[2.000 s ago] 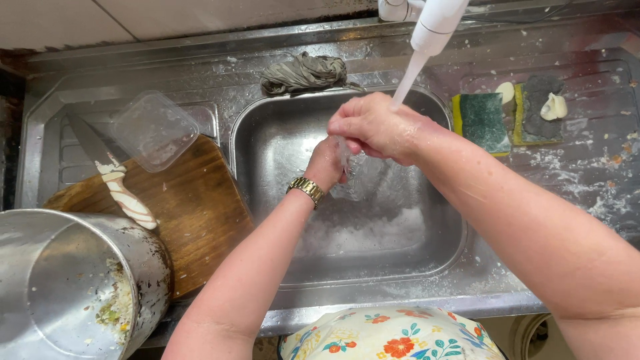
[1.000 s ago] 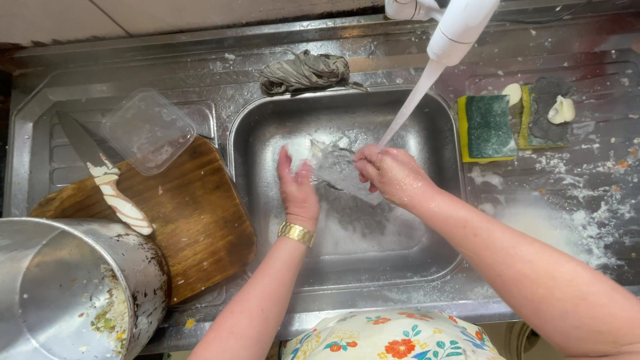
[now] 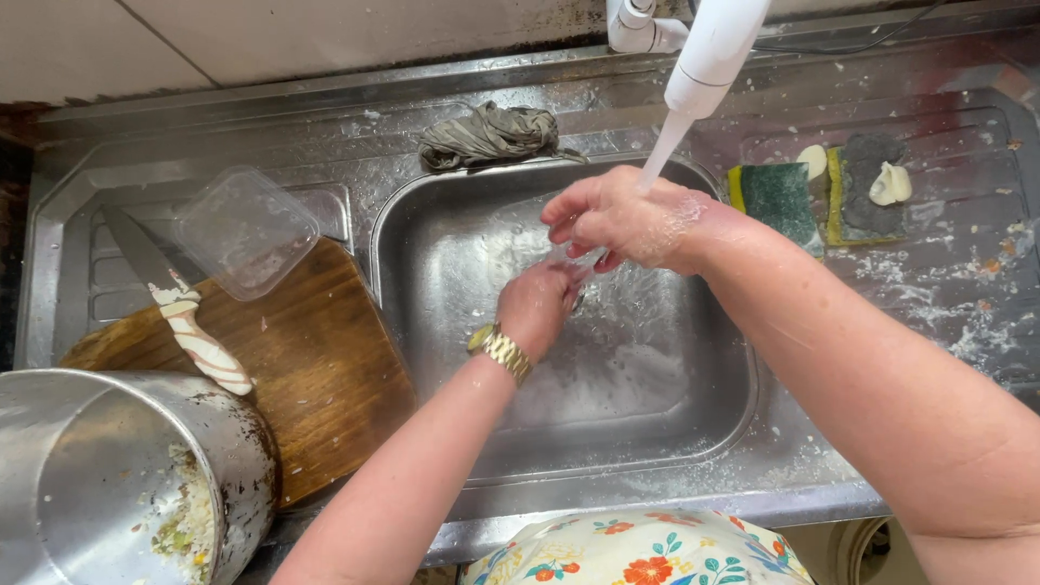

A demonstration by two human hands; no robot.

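Note:
Over the stainless steel sink basin [image 3: 634, 406], my left hand [image 3: 540, 301] wears a gold wristwatch [image 3: 502, 351] at the wrist and has its fingers under my right hand. Water from the white tap [image 3: 703, 65] runs onto the back of my right hand [image 3: 630, 215], whose fingers are bent and partly apart. Splashing water blurs the space between the hands. Whether my left hand grips anything there cannot be made out. A twisted grey cloth [image 3: 496, 136] lies at the basin's back rim.
On the left are a wooden cutting board [image 3: 317, 382], a knife [image 3: 183, 317], a clear plastic container [image 3: 248, 231] and a metal pot [image 3: 236, 455] with food scraps. On the right lie a green and yellow sponge [image 3: 776, 203] and a worn sponge [image 3: 869, 195] holding a white piece.
The hands, apart a second ago with the right one at a clear, blurred thing, are now close together. The right hand has come under the stream.

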